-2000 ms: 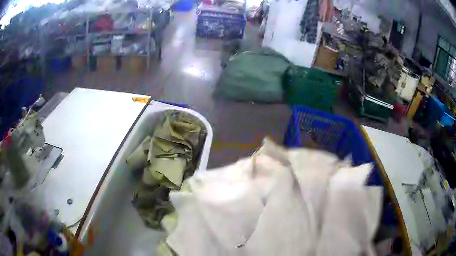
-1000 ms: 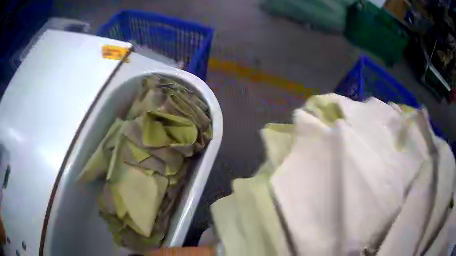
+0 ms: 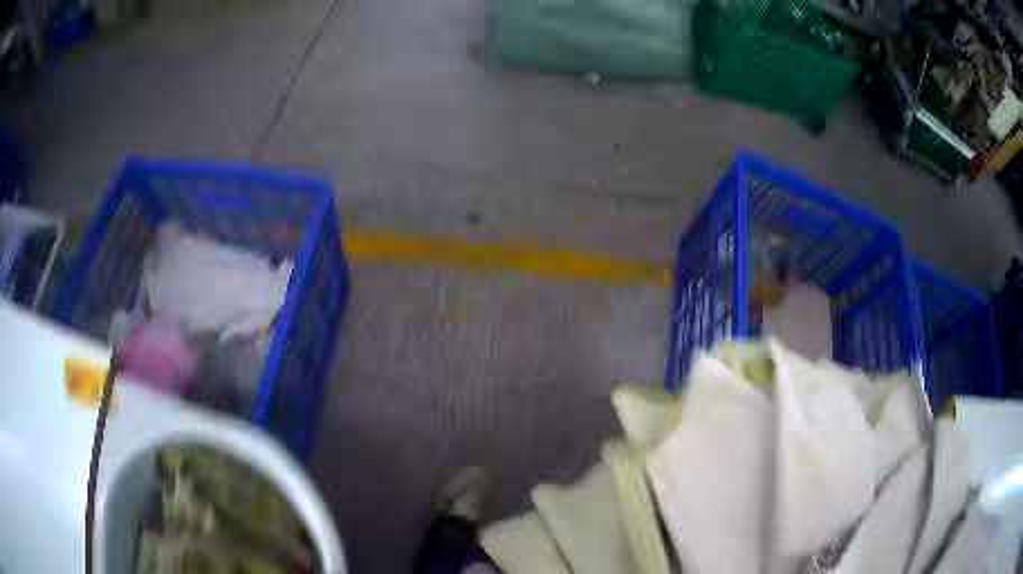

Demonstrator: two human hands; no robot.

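A large bundle of pale beige garment pieces (image 3: 729, 460) with yellow-green parts fans out at the lower right, close to the camera and above the floor. Its lower end is cut off by the picture's edge. Neither my left hand nor my right hand shows, so what holds the bundle is hidden. A white trough (image 3: 264, 443) at the lower left holds crumpled olive-green pieces (image 3: 219, 521).
A blue crate (image 3: 320, 303) with white and pink things stands behind the trough. Another blue crate (image 3: 735, 247) stands behind the bundle. A yellow line (image 3: 494, 253) crosses the grey floor between them. A shoe (image 3: 467, 491) shows below. A green crate (image 3: 768, 62) stands farther back.
The view has swung and moved forward. The trough has slid to the lower left and the floor between the two blue crates has come into view. The bundle stays in front at the right, lower than before.
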